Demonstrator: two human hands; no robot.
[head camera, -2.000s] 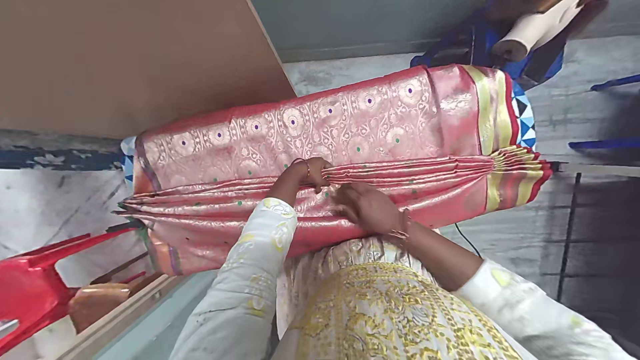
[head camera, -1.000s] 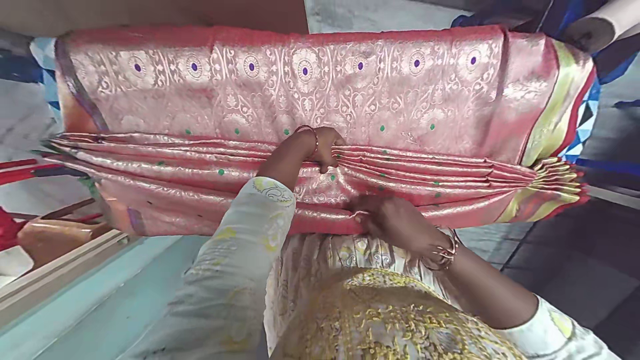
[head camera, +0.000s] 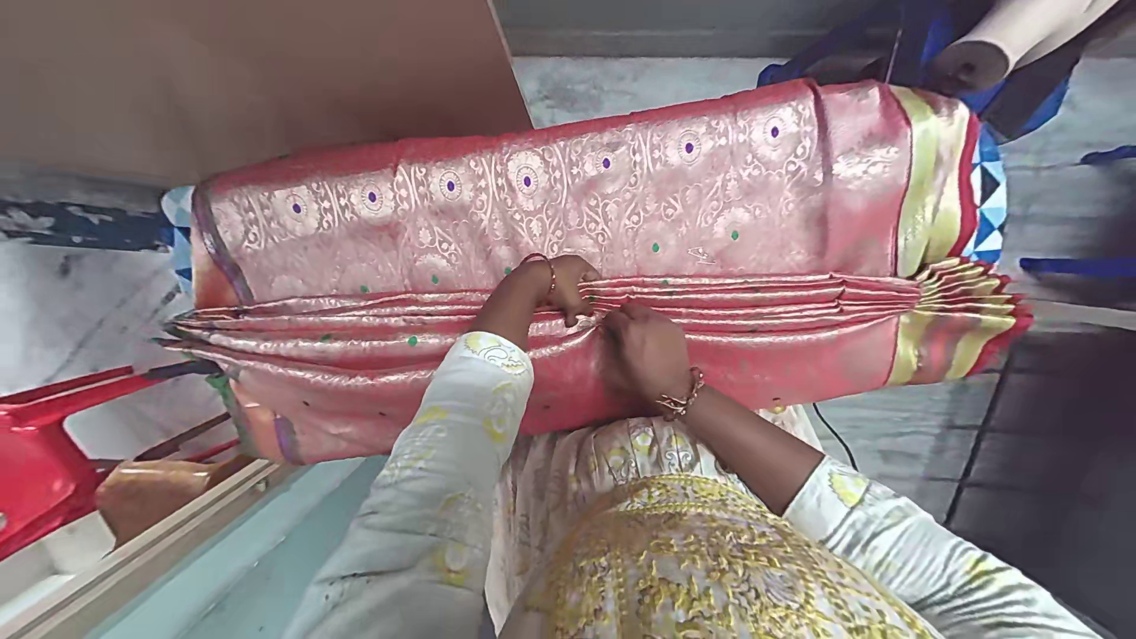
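Note:
A pink-red brocade sari (head camera: 568, 195) with gold woven motifs lies across a long narrow board, whose blue and white patterned cover (head camera: 990, 204) shows at both ends. Narrow pleats (head camera: 754, 297) run lengthwise along it and fan out at the yellow-green and red border (head camera: 972, 311) on the right. My left hand (head camera: 568, 284) grips the pleats near the middle, thumb and fingers over the folds. Just right of it, my right hand (head camera: 643, 346) is closed on the near fold of the cloth, its fingertips partly hidden.
A brown panel (head camera: 266, 71) stands beyond the board at upper left. At left are a red plastic chair (head camera: 53, 453) and a pale ledge (head camera: 151, 541). A roll (head camera: 985, 58) rests over something blue at upper right. A dark cable (head camera: 834, 435) hangs near the board's near side.
My right hand has moved up from the lower fold to the pleats, close beside my left hand, which stays on them. The view has shifted and drawn back since one second ago.

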